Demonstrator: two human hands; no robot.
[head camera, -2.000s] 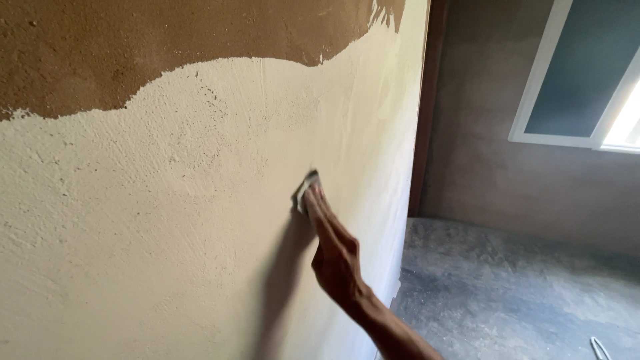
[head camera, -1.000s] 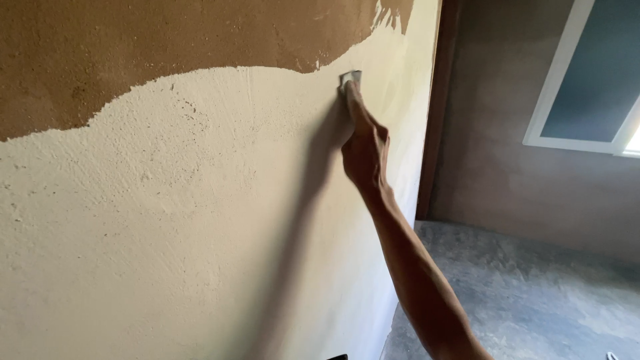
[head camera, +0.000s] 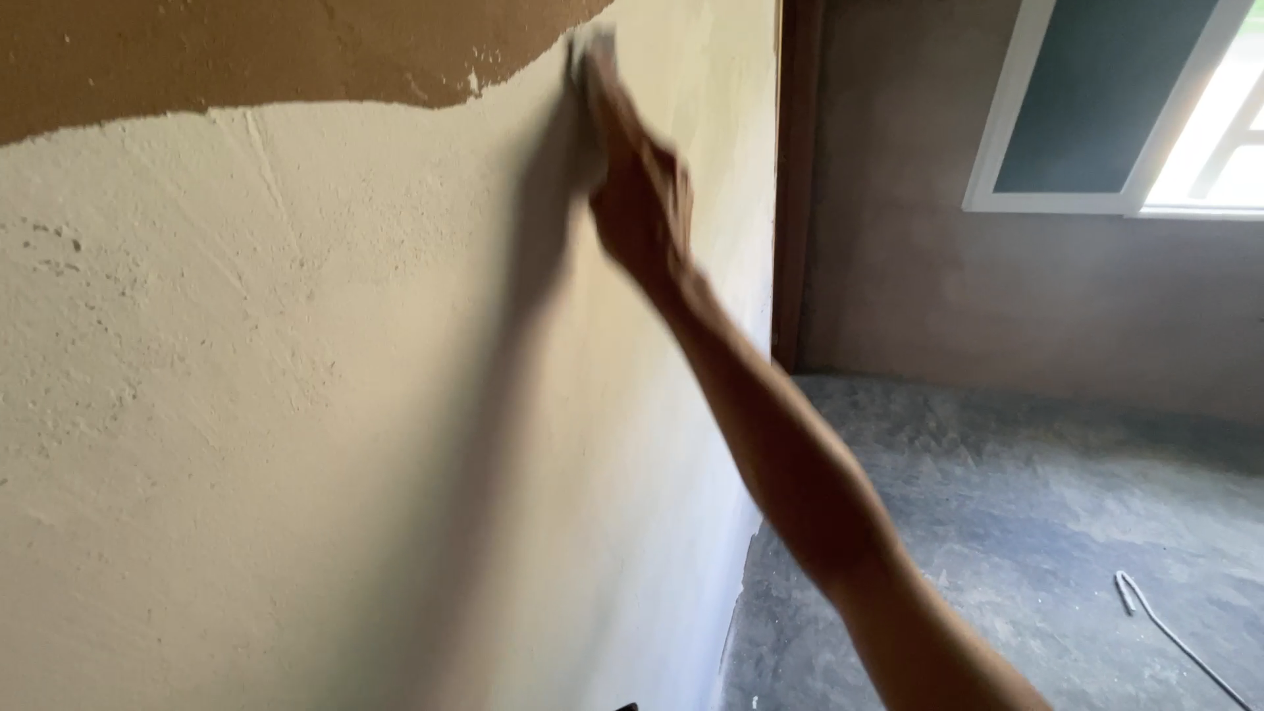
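Note:
My right hand (head camera: 642, 202) is stretched up along the wall, its fingers shut on a small putty knife (head camera: 595, 44) that is blurred. The blade is at the wall, near the boundary where cream-white putty (head camera: 375, 326) meets the bare brown wall surface (head camera: 247, 49). Small pits and ridges mark the putty at the left. A long shadow of the arm falls over the coated wall. My left hand is out of view. A small dark edge of some object (head camera: 628, 707) shows at the bottom of the view; what it belongs to cannot be told.
Beyond the wall's end stands a dark brown frame (head camera: 796, 188). A white-framed window (head camera: 1047, 202) is set in the far brown wall (head camera: 889, 267). On the grey concrete floor (head camera: 987, 553) at the lower right lies a thin pale cord or rod (head camera: 1170, 632) with a bent end.
My right hand has moved up the wall with the putty knife, from the middle of the putty to its upper boundary. The view has shifted somewhat.

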